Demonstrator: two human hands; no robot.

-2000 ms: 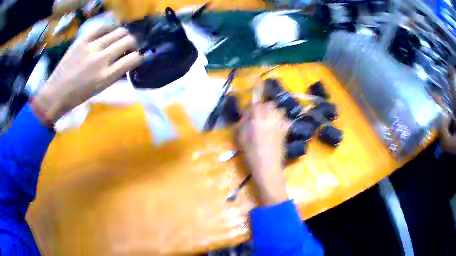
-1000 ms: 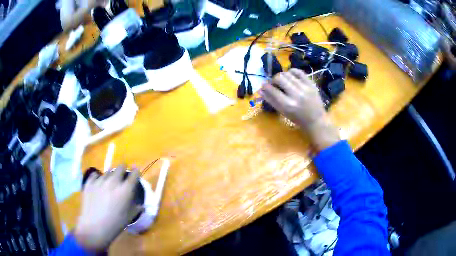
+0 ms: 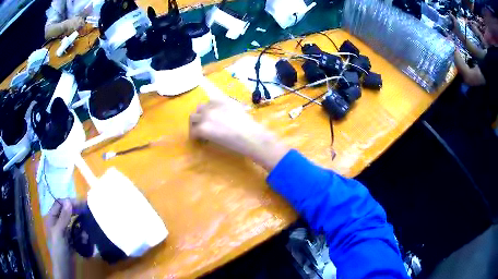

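Observation:
A white camera body housing (image 3: pixel 123 212) with an antenna stick pointing up and left lies at the lower left of the bench. Its black bracket (image 3: pixel 93 237) is on its lower left side. My left hand (image 3: pixel 59 234), cut by the bottom edge, holds the unit at the bracket. My right hand (image 3: pixel 221 122) is blurred, fingers curled, over the middle of the bench; whether it holds anything cannot be told. A short dark lead (image 3: pixel 128 151) with a white plug end shows between the hand and the row of part-built cameras.
Part-built cameras (image 3: pixel 177 73) stand along the left and far side. Several black modules (image 3: pixel 336 103) with tangled leads lie at the right, beside a black tail cable (image 3: pixel 256 95). Clear blister trays (image 3: pixel 398 46) are at the far right. Other people's hands and arms show at the upper left and right.
My right hand has moved left, away from the black modules. The housing at my left hand has turned, its white shell now facing up. The dark lead now shows on the left.

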